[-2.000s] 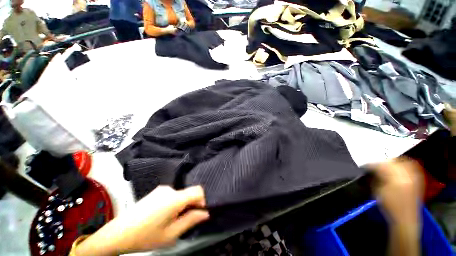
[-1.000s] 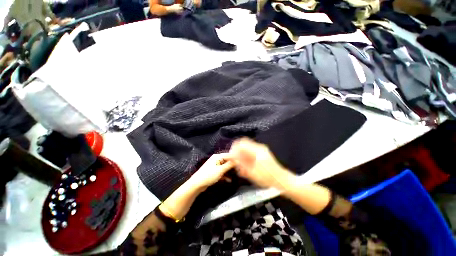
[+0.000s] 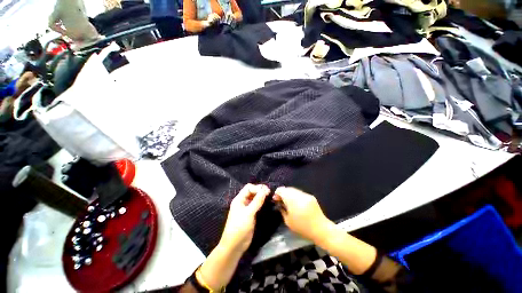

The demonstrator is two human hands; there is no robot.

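A dark checked garment (image 3: 263, 126) lies rumpled on the white table, with its plain black panel (image 3: 378, 166) spread out to the right. My left hand (image 3: 243, 214) pinches the garment's near edge between thumb and fingertips. My right hand (image 3: 300, 212) is beside it, fingertips closed at the same edge; a small dark thing shows in its fingers, too blurred to name. No needle or thread can be made out. A round red tray (image 3: 150, 246) at the left holds shiny white-and-black bits (image 3: 86, 234) and dark flat buttons (image 3: 133, 249).
A dark cylinder (image 3: 48, 189) and black pieces lie by the tray. A white bag (image 3: 86, 134) and a glinting clear heap (image 3: 157, 139) are behind. Grey garments (image 3: 395, 86) lie far right. A blue bin (image 3: 458, 240) is below right. A person (image 3: 212, 14) works across the table.
My right hand has come in from the far right to meet my left hand at the garment's edge. The plain black panel, earlier out of sight, is turned up. The view has shifted.
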